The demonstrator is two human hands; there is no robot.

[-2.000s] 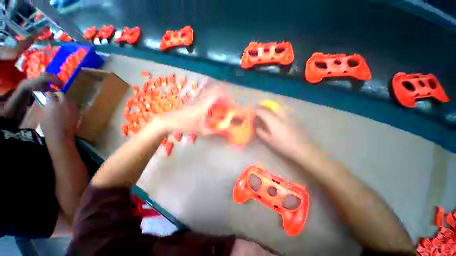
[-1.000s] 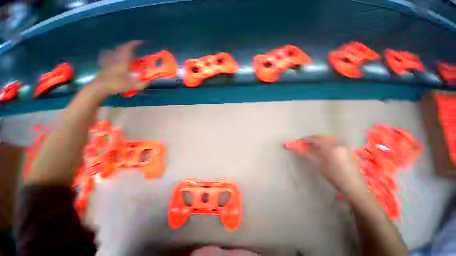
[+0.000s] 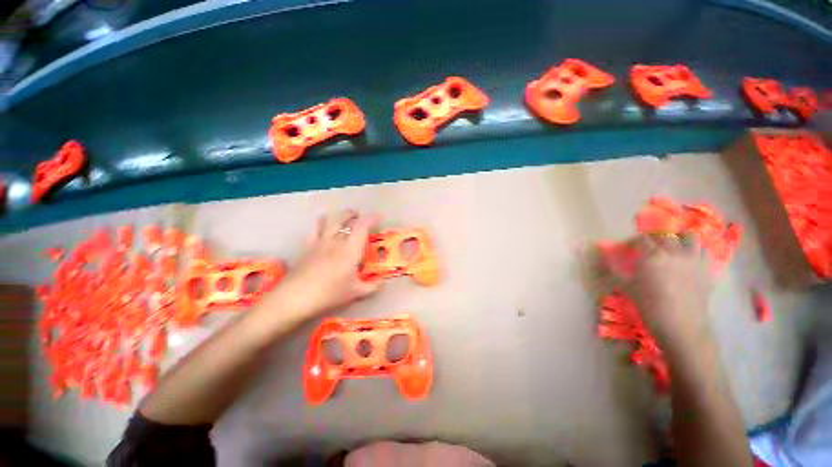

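My left hand [image 3: 339, 260] is on an orange controller shell [image 3: 415, 255] at the middle of the bench, its fingers over the shell's left part. A second shell [image 3: 415, 365] lies nearer to me. A third shell [image 3: 239, 285] lies at the edge of the left pile of small orange pieces [image 3: 100, 315]. My right hand [image 3: 670, 274] is blurred and reaches into the right pile of orange inserts [image 3: 629, 333]. A bit of yellow shows at its fingers. Its grip cannot be made out.
A dark green conveyor [image 3: 210, 100] runs along the far side with several spaced orange shells. A cardboard box [image 3: 762, 210] with orange parts stands at right. A brown box [image 3: 16, 351] shows at the left edge. Part of a person in pale blue is at lower right.
My left hand has come back from the conveyor to the bench, where a shell now lies under it. My right hand has moved right into the insert pile. Shells on the belt have shifted.
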